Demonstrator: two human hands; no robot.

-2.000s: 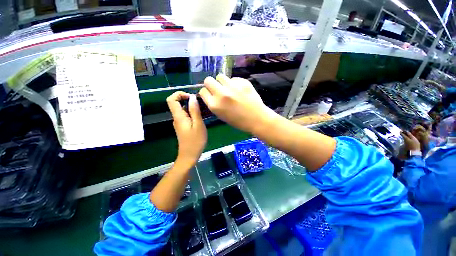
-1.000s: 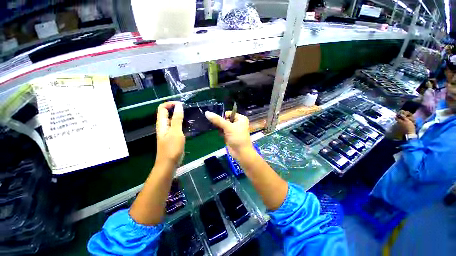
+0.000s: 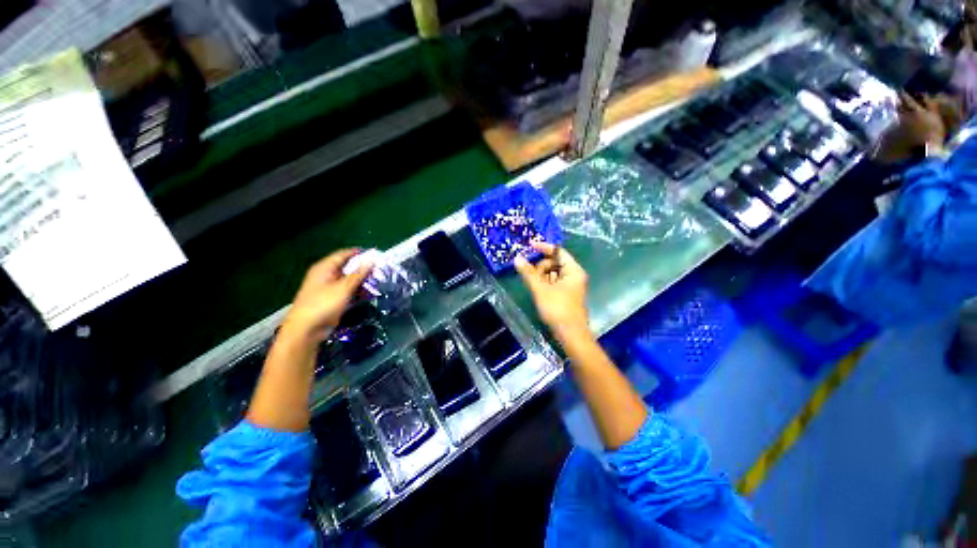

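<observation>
My left hand [image 3: 325,294] is above the clear blister tray [image 3: 468,415]. Its fingertips pinch the edge of a crumpled, shiny clear film [image 3: 392,283]; whether a phone is under it cannot be told. My right hand [image 3: 559,291] is at the near edge of the blue parts bin [image 3: 513,227], fingers bent together; any small thing between them is too small to tell. The bin holds many tiny white and dark pieces. Black phone units [image 3: 491,336] lie in the tray pockets, and one pocket shows a clear wrinkled surface. Another black unit [image 3: 445,260] lies left of the bin.
Loose clear film [image 3: 627,203] lies right of the bin. A further tray of phones [image 3: 739,203] is at right, near another person's blue sleeve [image 3: 905,252]. A white post [image 3: 596,80] stands behind the bench. A paper sheet [image 3: 80,203] hangs left. Blue stools [image 3: 691,337] stand below.
The view has tilted down. Both hands have come down from in front of the shelf, the right one to the bin. The dark phone-like piece held up between them no longer shows there.
</observation>
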